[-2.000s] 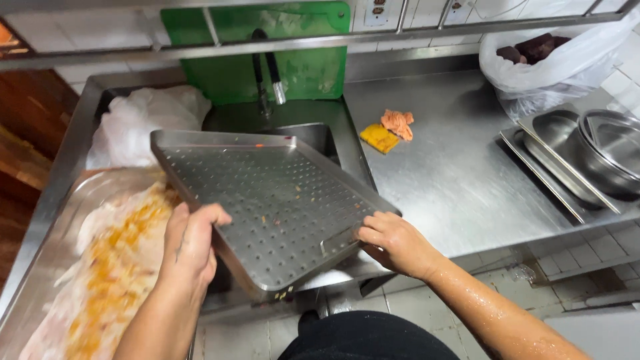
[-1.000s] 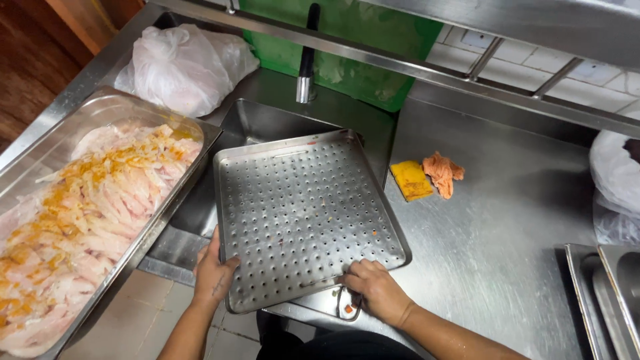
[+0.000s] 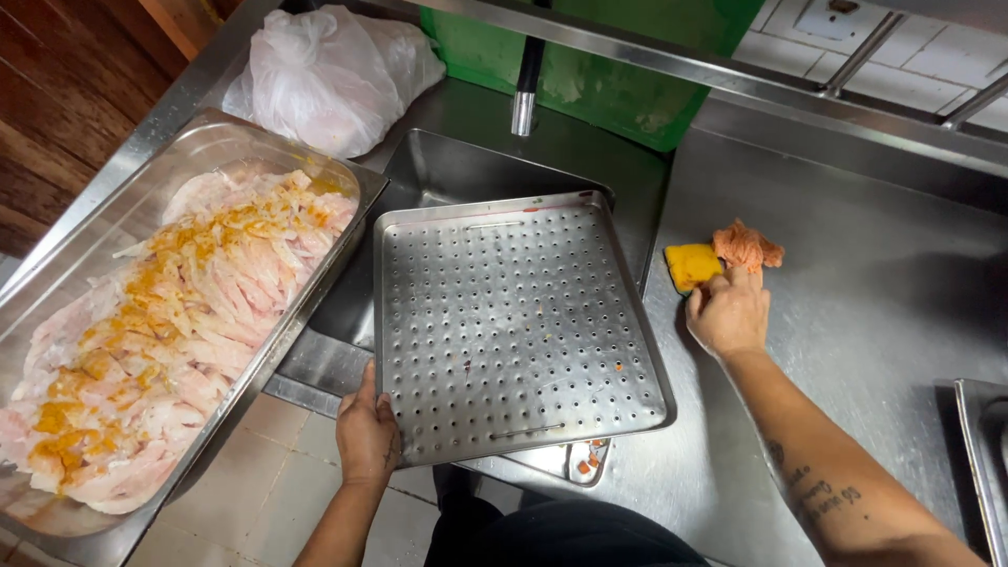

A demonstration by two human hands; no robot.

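My left hand (image 3: 368, 431) grips the lower left edge of a perforated metal tray (image 3: 512, 331), which lies tilted across the sink (image 3: 472, 169) and the counter edge. Small food scraps dot the tray. My right hand (image 3: 731, 311) is off the tray, its fingertips touching an orange cloth or mesh scrubber (image 3: 744, 244) on the steel counter. Just left of those fingers lies a yellow sponge (image 3: 693, 266); whether the hand touches it I cannot tell.
A deep steel pan (image 3: 346, 169) of raw sliced meat with yellow-orange seasoning stands at left. Behind it is a knotted plastic bag (image 3: 331, 87). A black and chrome faucet (image 3: 523, 110) hangs before a green board (image 3: 606, 87). A metal rail (image 3: 669, 59) crosses above; another pan (image 3: 980, 441) sits right.
My right hand has let go of the tray and moved right and up to the orange scrubber. My left hand still holds the tray, which is lowered over the sink.
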